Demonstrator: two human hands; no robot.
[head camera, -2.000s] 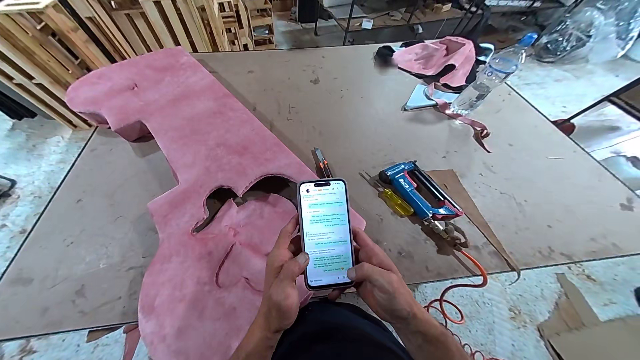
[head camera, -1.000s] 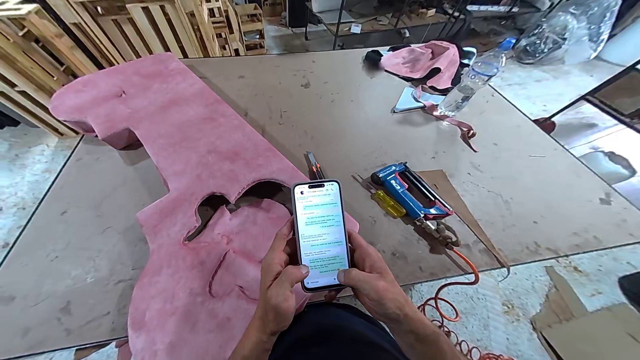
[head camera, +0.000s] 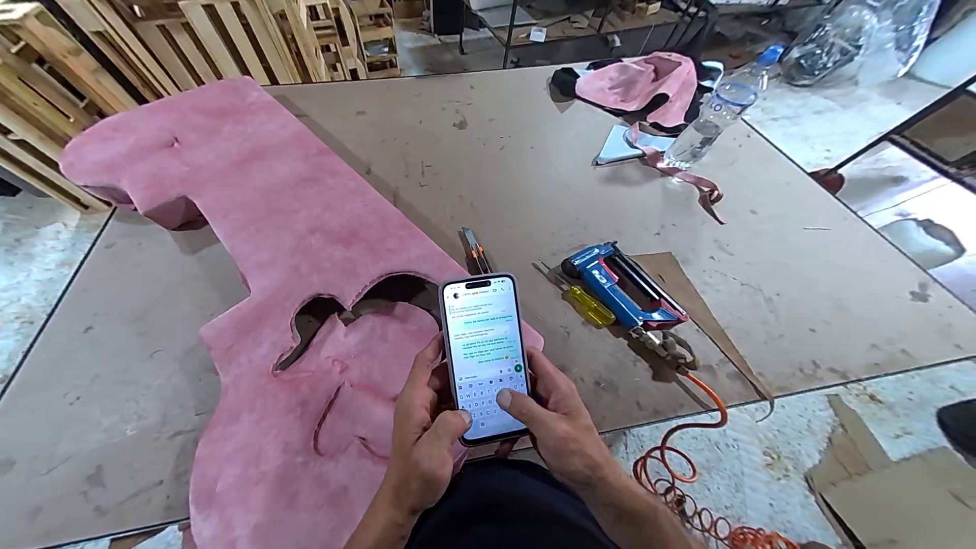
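Both hands hold a smartphone [head camera: 484, 335] upright, its lit screen showing a chat and a keyboard. My left hand [head camera: 427, 427] grips its left edge with the thumb at the lower left of the screen. My right hand [head camera: 560, 412] wraps the right edge, its thumb over the keyboard. A large pink fabric-covered piece [head camera: 305, 198] with curved cutouts lies under and left of the hands. Beyond the phone is a utility knife [head camera: 476, 252]. To the right lie a screwdriver with a yellow handle [head camera: 589, 306] and a blue pneumatic stapler [head camera: 621, 286].
A coiled orange air hose [head camera: 671, 457] drops from the stapler past the edge of the table [head camera: 801, 267]. A water bottle [head camera: 713, 122], pink and black fabric [head camera: 640, 84] and a pink strip [head camera: 698, 183] are at the far right. Wooden pallets [head camera: 221, 38] stand behind; cardboard [head camera: 900, 488] lies on the floor.
The phone's screen now shows a keyboard below the chat, which the earlier frames do not show. My right thumb has moved up from the screen's bottom edge onto the keyboard.
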